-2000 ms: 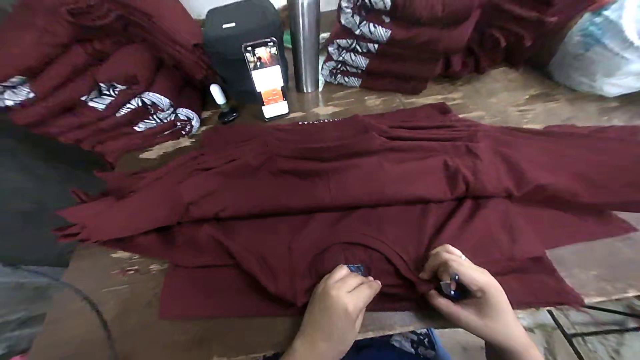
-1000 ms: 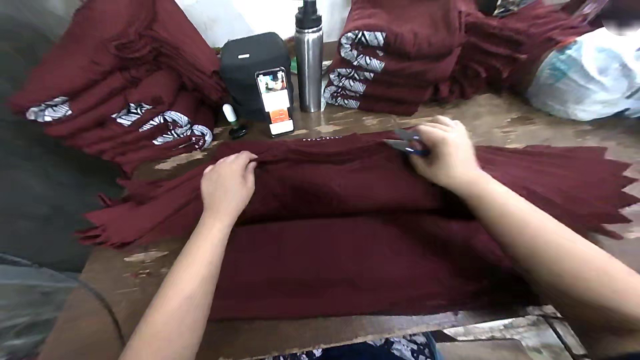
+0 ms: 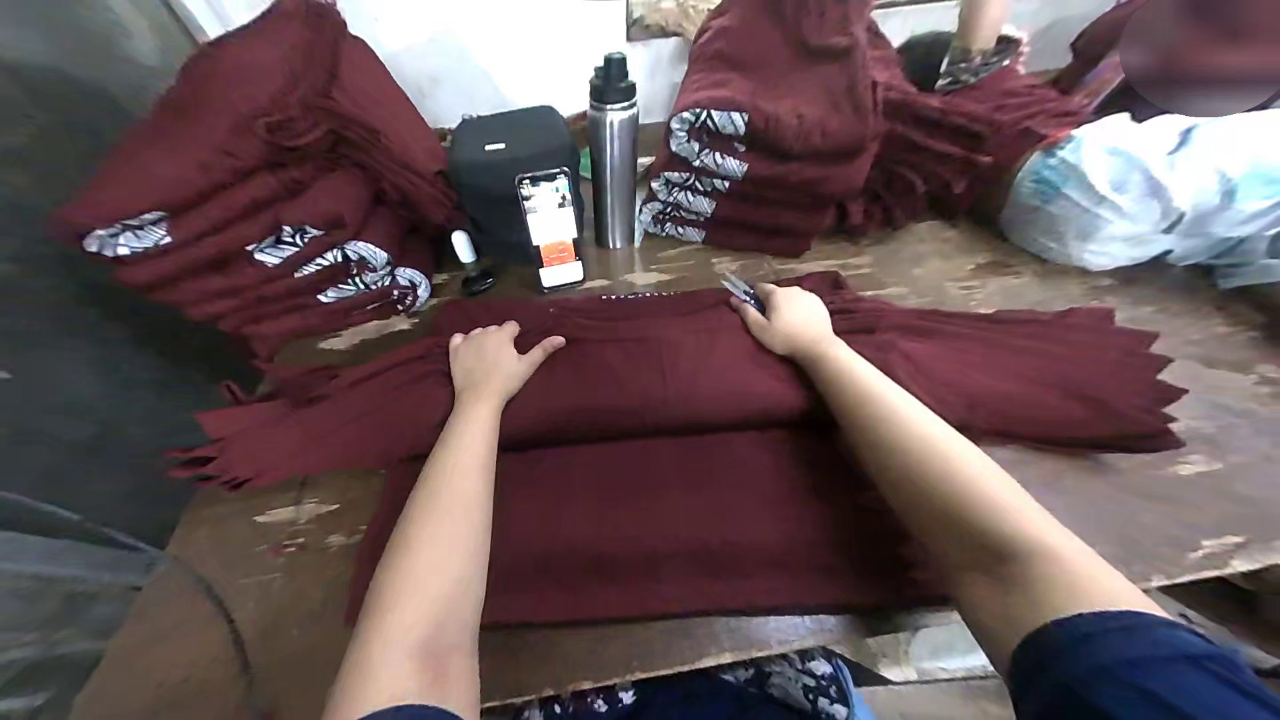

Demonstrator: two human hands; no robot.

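Note:
A stack of maroon garments [image 3: 650, 520] lies across the wooden table, its sleeves spread to both sides. Flat on the cloth near the left end of the neckline rests my left hand [image 3: 492, 362], fingers apart, with nothing seen in it. My right hand [image 3: 790, 318] presses on the fabric near the neckline's right end and holds small thread snips [image 3: 742, 291], their blades pointing up and left past the fingers. The palm hides part of the snips.
Behind the garments stand a lit phone [image 3: 553, 225], a black case [image 3: 490, 180], a steel bottle [image 3: 614, 160] and a small black-and-white object [image 3: 470, 262]. Folded maroon piles [image 3: 300, 200] flank them. At the right sit a plastic bag [image 3: 1130, 190] and another person's arm [image 3: 983, 25].
From the near edge, where they were two seconds ago, both hands have moved to the far side of the stack. The top garment's neckline, near me then, is no longer there. The snips stay in my right hand.

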